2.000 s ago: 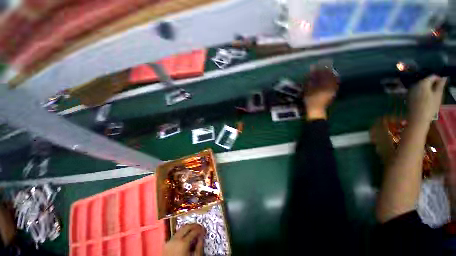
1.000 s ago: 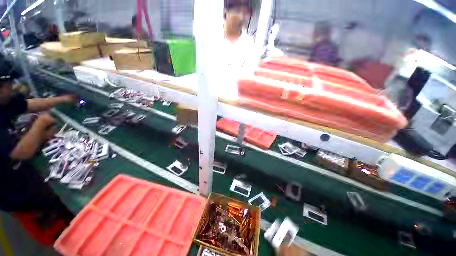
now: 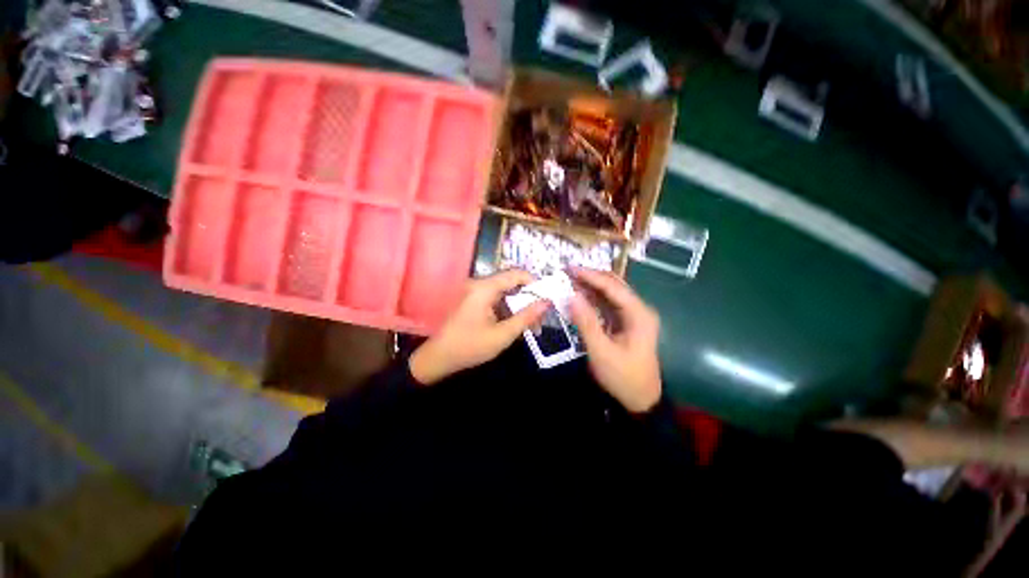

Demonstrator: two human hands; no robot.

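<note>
My left hand (image 3: 476,327) and my right hand (image 3: 619,339) meet in front of my body, over the near edge of the ring box. Between their fingertips they hold a white frame (image 3: 553,343) with a dark window, tilted. A bright white patch at its top end is too blurred to tell apart. The ring box (image 3: 618,257) shows white rings (image 3: 550,248) beyond my fingers. The flex-part box (image 3: 660,147), just beyond it, holds tangled orange and dark flex parts (image 3: 564,152). Another white frame (image 3: 676,246) lies right of the boxes.
A pink-red compartment tray (image 3: 350,192) lies left of the boxes, two pocket columns speckled. White frames (image 3: 793,107) lie on the green belt beyond the white line. A white frame heap (image 3: 88,68) is at the far left. Another person's forearm (image 3: 959,440) and cardboard box (image 3: 942,339) are at the right.
The view has turned down from the line and shelf to the bench before me. Both hands now show together at a frame; one second ago only one hand showed, low in view, at a white frame.
</note>
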